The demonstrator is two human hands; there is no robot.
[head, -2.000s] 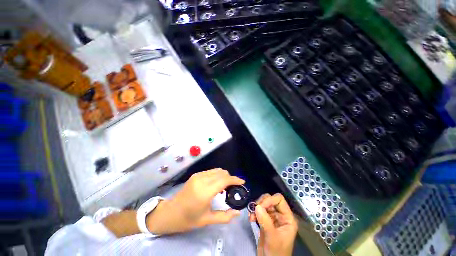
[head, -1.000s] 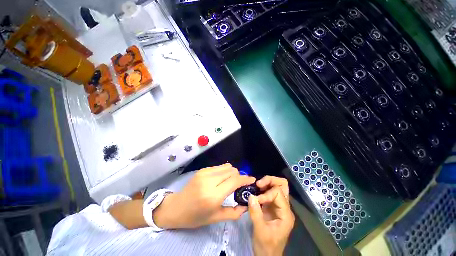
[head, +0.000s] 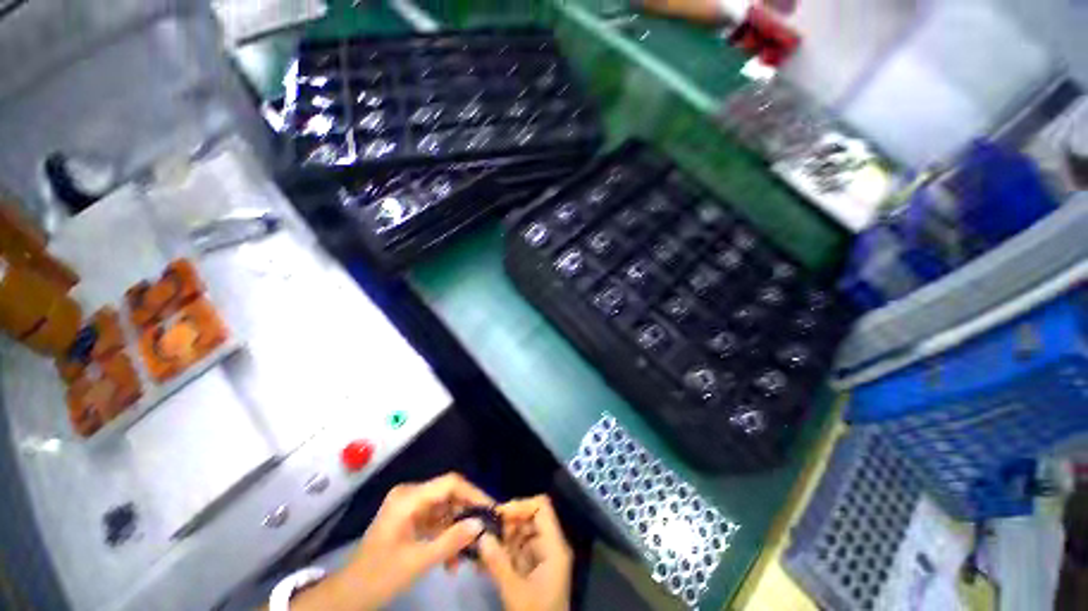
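Observation:
My left hand (head: pixel 412 539) and my right hand (head: pixel 531 559) are together at the bottom centre, in front of the machine. Both hold a small black round part (head: pixel 480 525) between the fingertips. The fingers cover much of it and the view is blurred. A small ring or insert cannot be made out. The small-part tray (head: pixel 654 507), with rows of dark-ringed circles, lies flat at the green bench edge, right of my hands.
Stacked black blister trays (head: pixel 686 287) stand on the green bench; more (head: pixel 442 102) lie behind. The white machine table (head: pixel 310 346) at left bears orange fixture nests (head: pixel 179 338), a red button (head: pixel 357 455) and a green button (head: pixel 397 419). A blue basket (head: pixel 984 406) and perforated tray (head: pixel 853 525) are at right.
The view has swung right and up, bringing the blue basket and rear trays further in. My hands have closed together around the black part, with the right fingers now over it.

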